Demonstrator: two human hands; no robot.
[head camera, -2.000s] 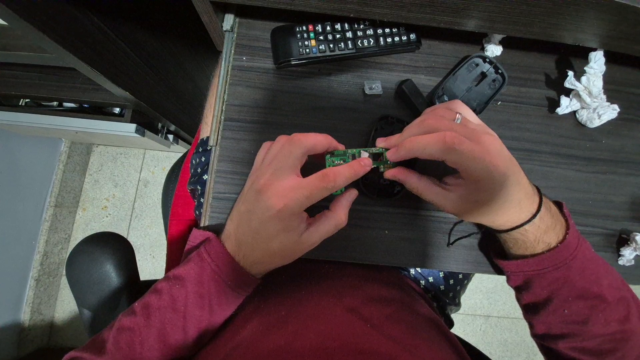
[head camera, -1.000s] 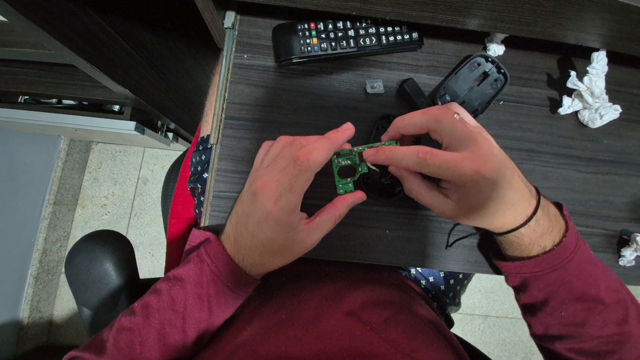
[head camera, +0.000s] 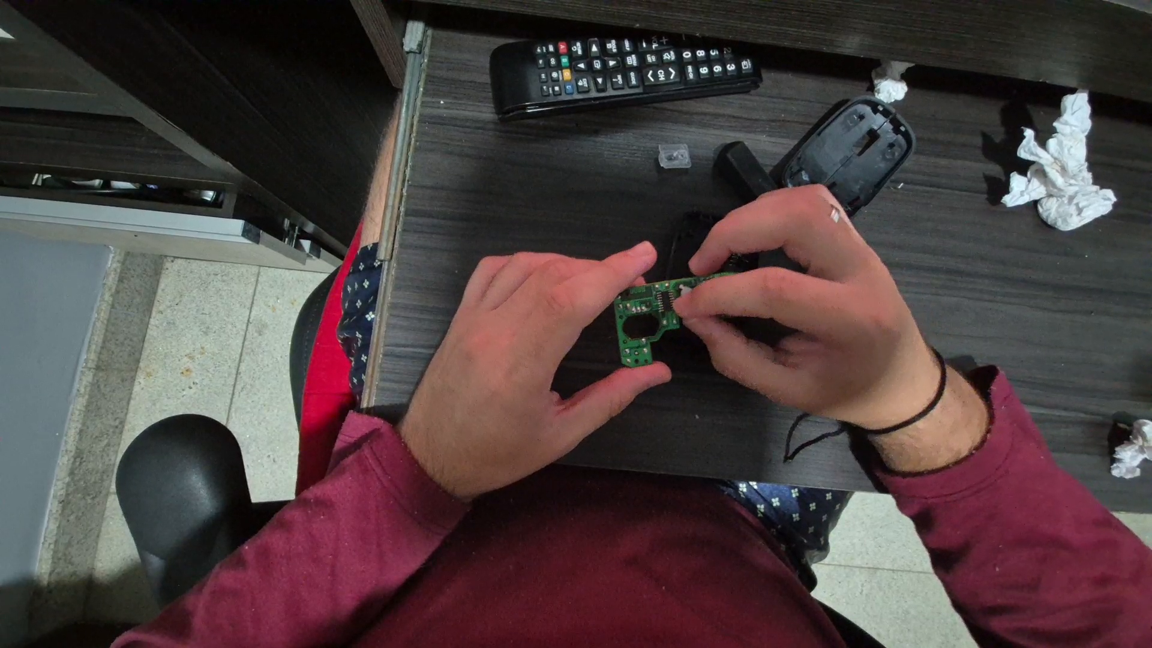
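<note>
A green circuit board (head camera: 637, 351) with a round hole lies between my two hands, above a dark wooden surface. My left hand (head camera: 531, 351) is at its left side, thumb near the lower edge and index finger at the upper edge. With fingertips pinched, my right hand (head camera: 801, 306) grips the board's upper right part, where a small pale piece shows by the index finger. Part of a black shell (head camera: 688, 238) shows behind the right fingers, mostly hidden. Beyond the right hand lies a black mouse cover (head camera: 850, 148), inner side up, with a small black block (head camera: 743, 171) beside it.
A black remote control (head camera: 625, 76) lies at the back. A small clear plastic piece (head camera: 673, 157) is in front of it. Crumpled white paper (head camera: 1062, 171) lies at the right, with smaller wads (head camera: 889, 83) at the back and right edge. A chair armrest (head camera: 184, 495) stands at lower left.
The board has turned from nearly edge-on to showing its face and round hole. My left fingers have spread wider, and the left index finger has moved back from the board's middle.
</note>
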